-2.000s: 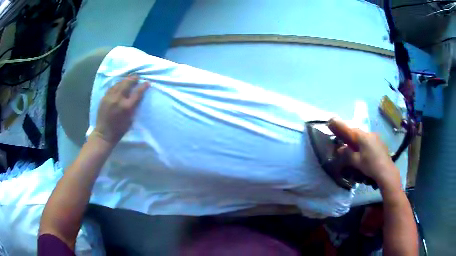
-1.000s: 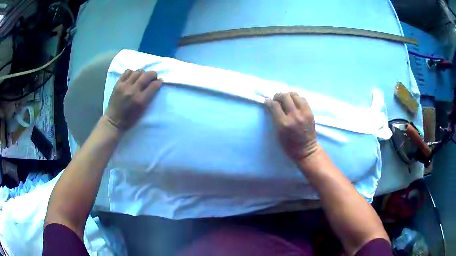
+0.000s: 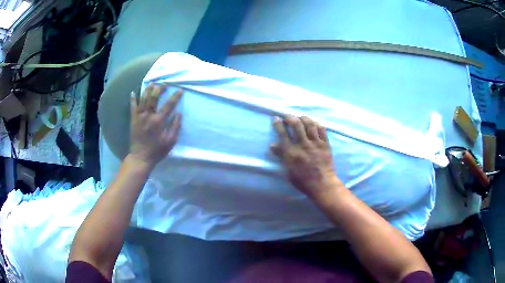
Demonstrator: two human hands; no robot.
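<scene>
A white garment [image 3: 232, 138] lies over the grey-beige padded form [image 3: 119, 110], whose rounded bare end shows at the left. A long fold runs along the garment from upper left to lower right. My left hand [image 3: 156, 124] lies on the garment near its left end, fingers spread. My right hand [image 3: 303, 152] rests on the middle of the garment, fingers slightly bent, just below the fold. Neither hand visibly grips the cloth. The steam iron [image 3: 473, 170] with its orange-brown handle stands at the right end of the table, apart from my hands.
The pale blue padded table [image 3: 354, 74] bears a long wooden strip [image 3: 354, 46] and a darker blue band [image 3: 221, 27]. A yellow-brown block [image 3: 466, 124] lies near the iron. A white garment pile [image 3: 44, 226] is at lower left. A cluttered side table [image 3: 72, 119] is at left.
The iron has left my right hand and stands at the right. The garment's upper part is folded into a long band. Since a second ago, both hands have opened flatter and moved slightly down on the cloth.
</scene>
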